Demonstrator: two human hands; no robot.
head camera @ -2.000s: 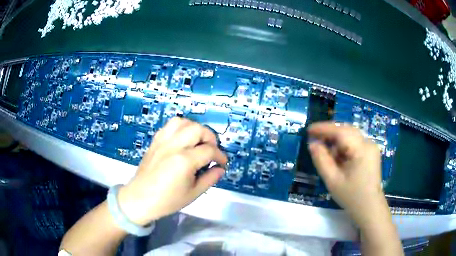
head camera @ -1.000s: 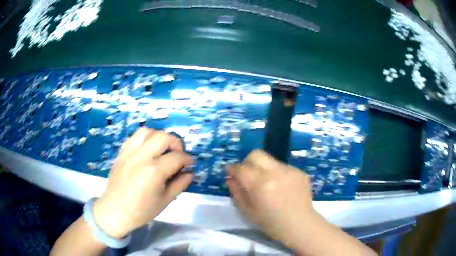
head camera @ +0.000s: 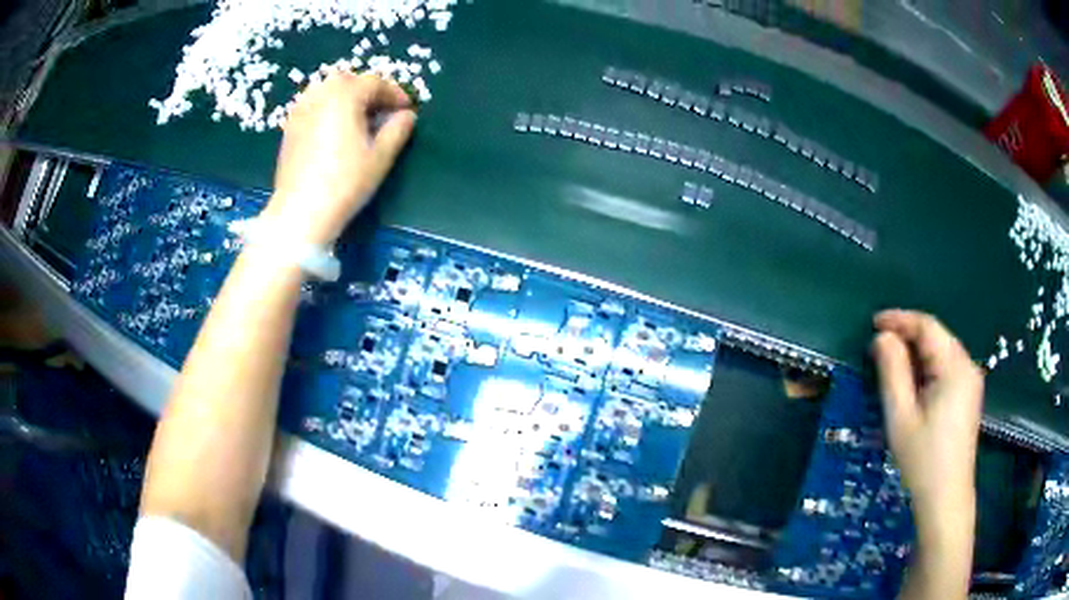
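Observation:
My left hand (head camera: 340, 147), with a pale wristband, is at the near edge of the left pile of white connectors (head camera: 246, 59) on the green surface. Its fingertips are bent down at the pile; whether they pinch a piece is hidden. My right hand (head camera: 932, 381) is over the right part of the track, thumb and index finger apart near the green surface's edge, left of the right pile of white connectors (head camera: 1037, 252). No part shows between its fingers. Blue PCB panels (head camera: 545, 387) lie in the track below, partly covered by my left forearm.
Small grey metal connectors (head camera: 692, 152) lie in rows on the green work surface (head camera: 492, 199). The track has dark gaps, one at right of centre (head camera: 750, 451). A pale front edge (head camera: 387, 516) runs along the near side. A red object (head camera: 1034, 123) is at the far right.
My left hand has moved from above the panels up to the left white pile. My right hand has moved right, away from the panels at centre. The camera view has shifted.

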